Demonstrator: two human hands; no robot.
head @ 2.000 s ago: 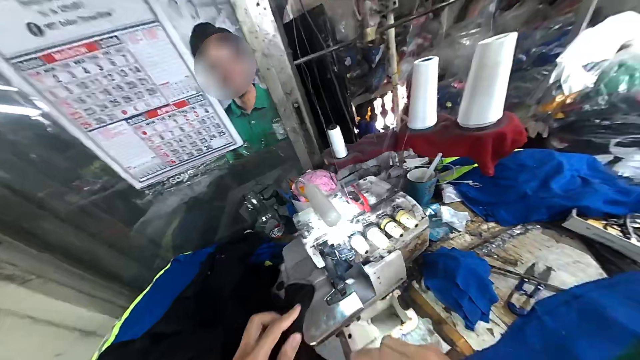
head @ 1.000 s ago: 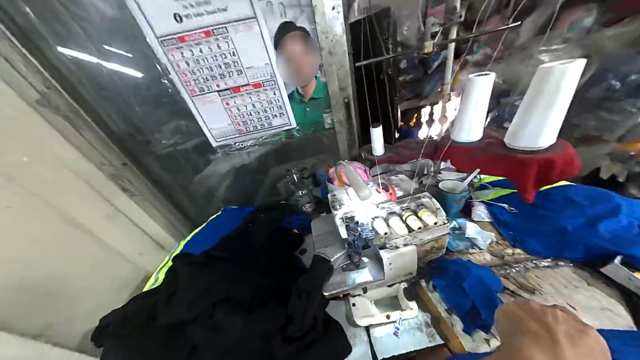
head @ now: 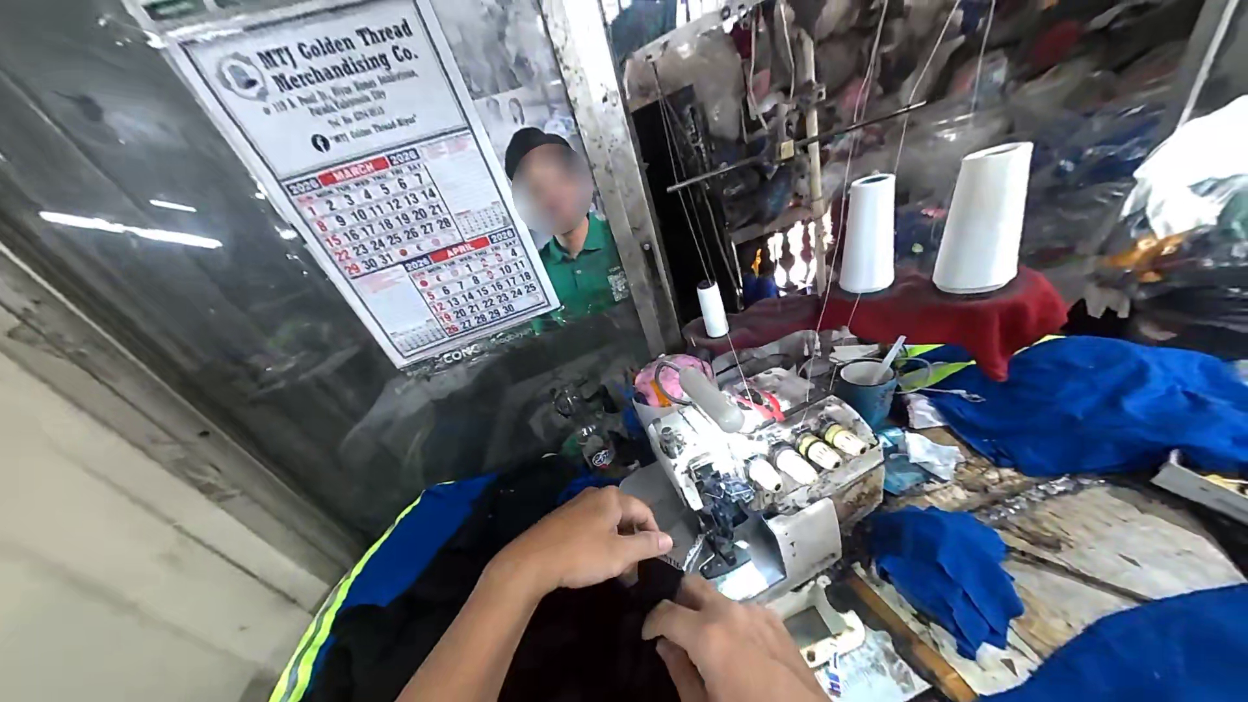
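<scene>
An overlock sewing machine (head: 770,468) with several tension dials stands at the middle, lit by its lamp. Black fabric (head: 575,634) lies in front of its needle area and spreads to the left. My left hand (head: 595,536) pinches this fabric just left of the presser foot. Lower and to the right, my right hand (head: 717,629) has its fingers closed at the fabric's edge. White thread cones (head: 983,219) stand behind the machine on a dark red cloth (head: 1004,317), with threads running upward.
Blue fabric (head: 1092,405) lies at the right, with a smaller blue piece (head: 946,570) near the machine. A teal mug (head: 868,390) stands behind it. A calendar (head: 390,214) hangs on the glass at left, beside a picture or reflection of a person (head: 570,234). A metal post (head: 624,175) rises behind.
My left hand, out of view one second ago, is now on the black fabric. My right hand has moved left from the blue cloth to the black fabric.
</scene>
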